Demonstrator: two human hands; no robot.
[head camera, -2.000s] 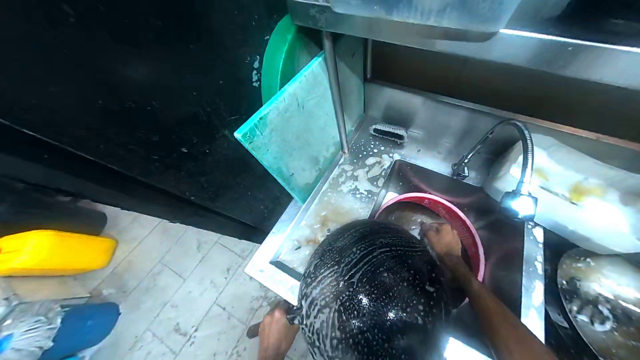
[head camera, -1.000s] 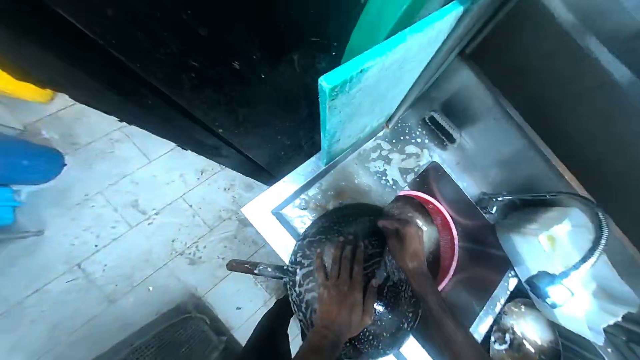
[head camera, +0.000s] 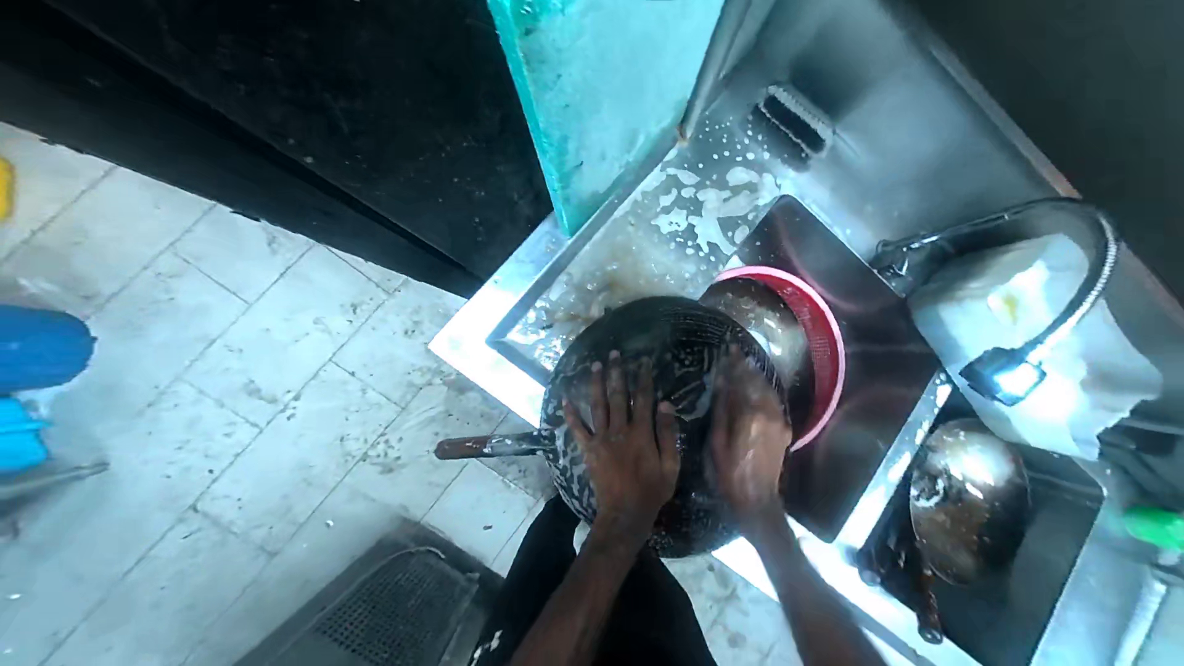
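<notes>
A black wok (head camera: 666, 333) with soap suds on its upturned outer side lies over the front edge of the sink, its wooden-tipped handle (head camera: 476, 448) pointing left. My left hand (head camera: 629, 435) rests flat on the wok with its fingers spread. On the right side of the wok is my right hand (head camera: 751, 425), blurred; whether it holds a scrubber cannot be seen. Behind the wok, a pink plastic basin (head camera: 828, 342) with a metal vessel (head camera: 763, 324) in it sits in the sink basin.
A scrubbing brush (head camera: 795, 120) lies on the sudsy drainboard (head camera: 629, 250), near a leaning greenish board (head camera: 610, 92). At right are a flexible faucet (head camera: 1105, 250), a white block-like container (head camera: 1017, 324) and a metal pan (head camera: 969, 499) in the second basin. A black crate (head camera: 398, 601) stands on the floor.
Two seconds ago my left hand was at the wok's handle; it now lies on the wok. My right hand has come from the pink basin onto the wok. The view has shifted.
</notes>
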